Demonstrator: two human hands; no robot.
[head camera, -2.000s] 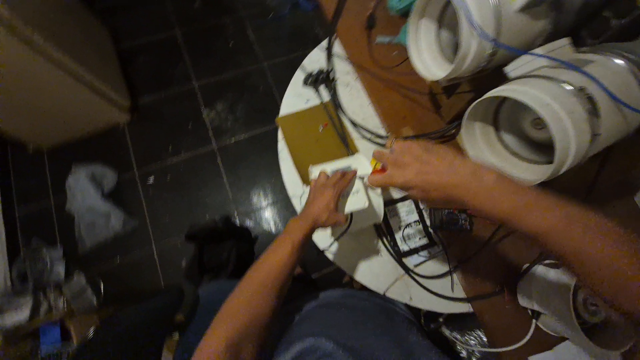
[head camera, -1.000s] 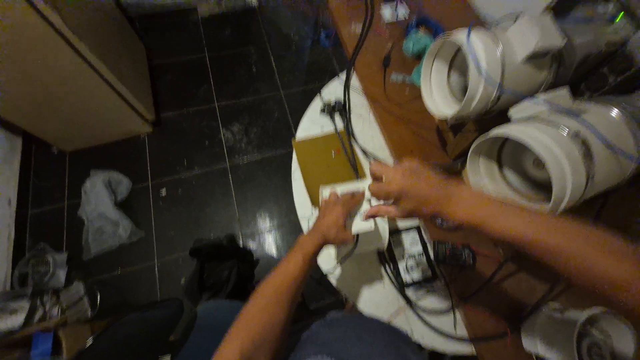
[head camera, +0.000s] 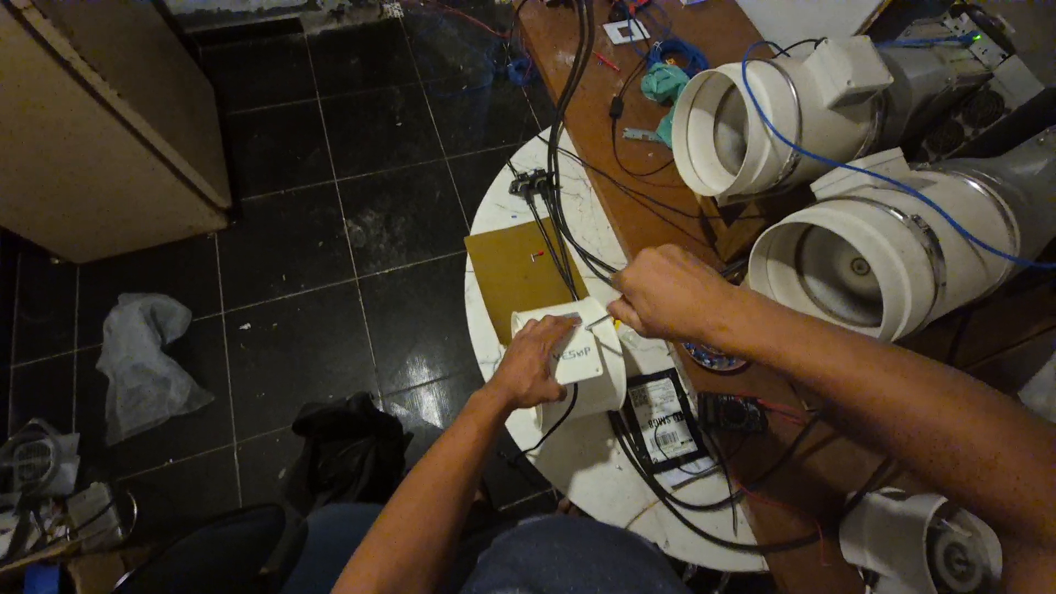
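Observation:
A white plastic duct fan housing (head camera: 606, 375) with a square cover (head camera: 577, 355) that bears handwriting sits on a round white marble-patterned table (head camera: 594, 503). My left hand (head camera: 532, 359) lies over the cover's left side, its fingers pressing on it. My right hand (head camera: 668, 293) is closed around a screwdriver, whose thin metal shaft (head camera: 600, 320) reaches the cover's upper right corner; the tip's exact seat is hard to tell. Beyond the housing lies a brown-yellow flat sheet (head camera: 520, 272) with a small red-ended piece (head camera: 537, 255) on it. A black cable runs from under the cover.
Black cables (head camera: 565, 99) cross the round table and the brown wooden table (head camera: 594, 157). Two large white inline duct fans (head camera: 850, 256) stand at right. A labelled black package (head camera: 664, 421), a multimeter (head camera: 733, 411) and another fan part (head camera: 916, 536) are nearby. A plastic bag (head camera: 148, 363) lies on the tiled floor.
My right hand has shifted so the screwdriver's shaft shows at the cover's corner. My left hand stays on the cover.

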